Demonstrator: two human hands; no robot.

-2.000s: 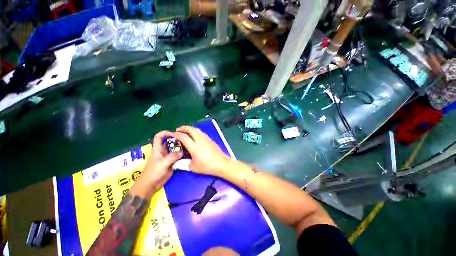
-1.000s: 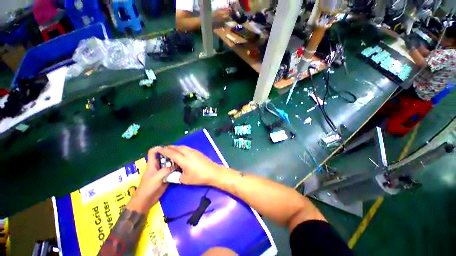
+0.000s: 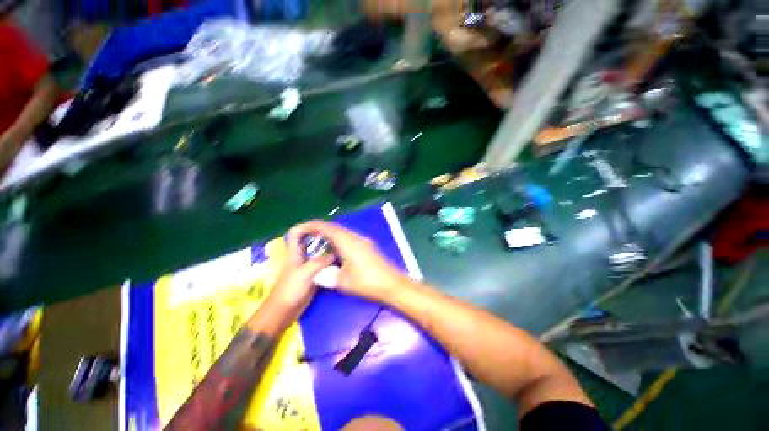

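My left hand (image 3: 295, 278) and my right hand (image 3: 354, 259) are together over the poster (image 3: 396, 370), closed around a small circuit board (image 3: 315, 245). The board's component side shows between the fingers; the rest is hidden, and the view is blurred. A white cover (image 3: 326, 277) sits on my right thumb. A bundled black cable (image 3: 357, 351) lies on the blue part of the poster, below my hands.
Black cases (image 3: 91, 378) lie on the brown part at left. Loose green boards (image 3: 456, 215) and a white-topped part (image 3: 524, 237) lie right of the poster. Another board (image 3: 242, 197) lies on the green line. A post (image 3: 548, 84) stands behind. A person's arm (image 3: 29, 114) shows at far left.
The camera view has swung, so the scene sits further right, and a person in red now shows at far left. My hands stay together around the board.
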